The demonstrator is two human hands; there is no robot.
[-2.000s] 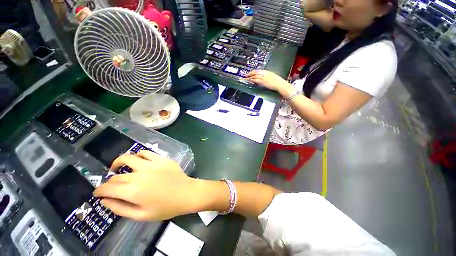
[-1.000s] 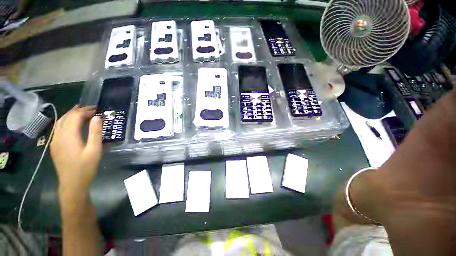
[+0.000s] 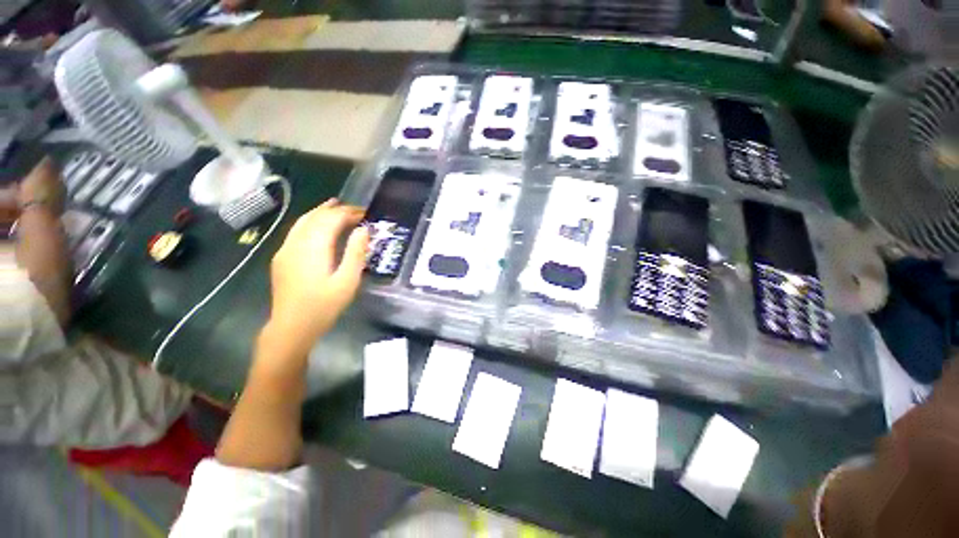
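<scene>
A clear blister tray (image 3: 631, 352) holds keypad phones in two rows, some face up with dark screens, others showing white backs (image 3: 568, 242). My left hand (image 3: 315, 263) is at the tray's left end, its thumb and fingers at the left edge of a face-up keypad phone (image 3: 400, 221); whether it grips the phone or the tray edge is unclear. My right hand (image 3: 904, 473) is blurred and cut off at the lower right; a bracelet shows, but no fingers can be made out. Several plain white batteries (image 3: 488, 420) lie in front of the tray.
A white desk fan (image 3: 126, 100) with a cable stands at left, beside another person's arm (image 3: 42, 231) and more phones (image 3: 105, 184). A second fan (image 3: 915, 158) and a round pale dish (image 3: 857, 275) are at right. A red stool (image 3: 137, 458) shows below left.
The view has swung left, so tray and batteries sit further right in the picture. My left hand stays by the same end phone. My right arm, over the tray two seconds ago, is now at the lower right.
</scene>
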